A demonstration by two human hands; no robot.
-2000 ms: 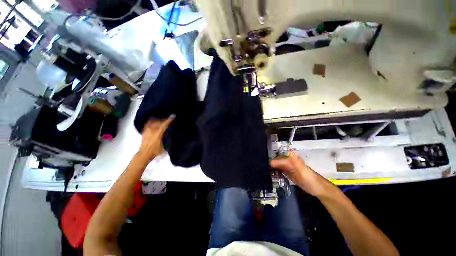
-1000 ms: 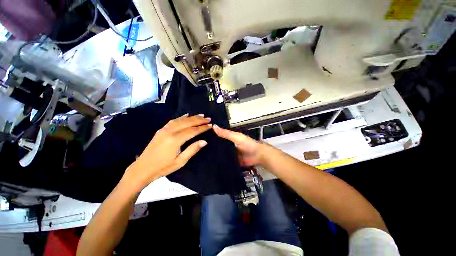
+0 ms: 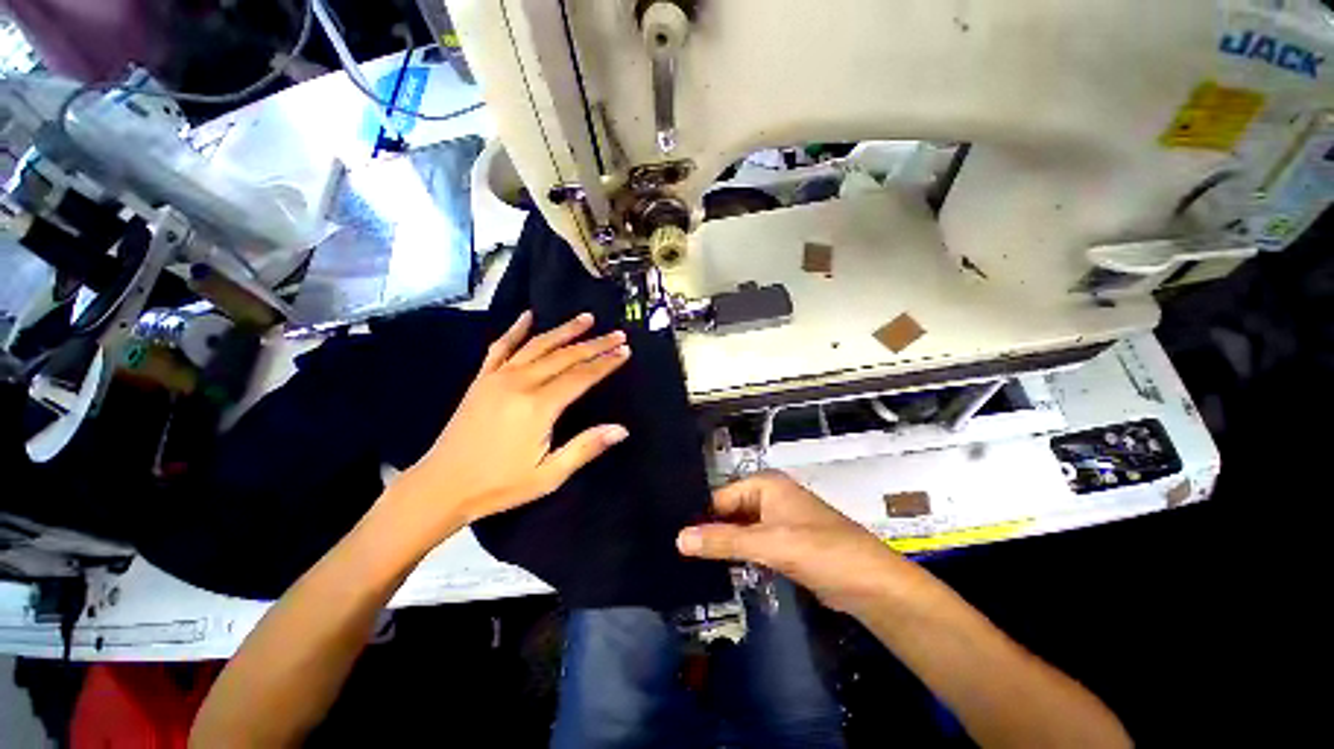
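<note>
A dark garment (image 3: 381, 395) spreads left from the needle area and hangs over the table's front edge. Its straight right edge runs from the presser foot (image 3: 645, 300) towards my lap. My left hand (image 3: 530, 410) lies flat on the cloth with fingers spread, just below and left of the foot. My right hand (image 3: 768, 534) pinches the cloth's right edge between thumb and fingers near the table's front edge. The cream sewing machine (image 3: 878, 73) marked JACK stands over the cloth. A dark-grey block (image 3: 751, 306) sits right of the foot.
Metal rollers (image 3: 717, 620) sit at the front edge above my lap, partly covered by cloth. A second machine (image 3: 103, 249) and a shiny metal plate (image 3: 392, 234) are at the left. A red stool (image 3: 132, 708) is below left.
The garment has been spread out to the left since the oldest frame. Since the later one, my right hand has moved down the edge towards my lap; my left hand stays on the cloth.
</note>
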